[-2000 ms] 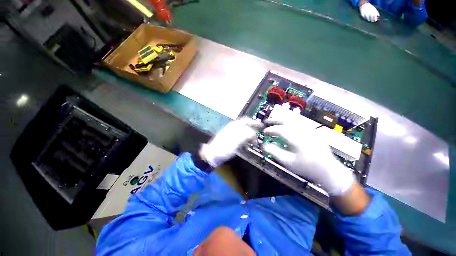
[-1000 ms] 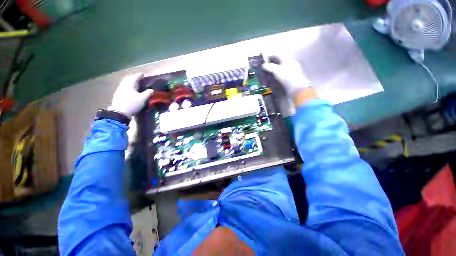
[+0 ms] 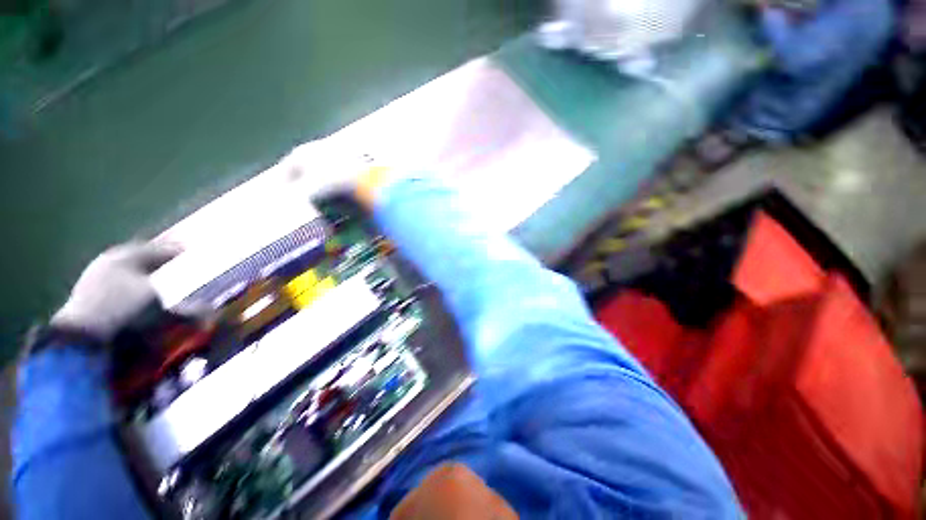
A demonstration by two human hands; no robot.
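The power module [image 3: 269, 381] is a dark metal tray with a green board, a long white bar, a yellow block and dark-red coils. It is tilted in the blurred view, close to my body. My left hand [image 3: 117, 289], in a white glove, grips its far left corner by the dark-red coils. My right hand [image 3: 330, 178] is at its far right corner; its white glove blurs into the bright metal sheet [image 3: 487, 132], so the fingers do not show clearly.
A red-lined black bin [image 3: 833, 345] stands at the right, below the green bench [image 3: 254, 81]. A blurred white fan [image 3: 630, 25] is at the top. A person in blue [image 3: 822, 61] is at the top right. Yellow-black striping [image 3: 630, 223] shows beside the bench.
The view has swung right: the cardboard box has left the picture, and the red-lined bin and a person have come in. My hands have moved from over the board to the module's far corners.
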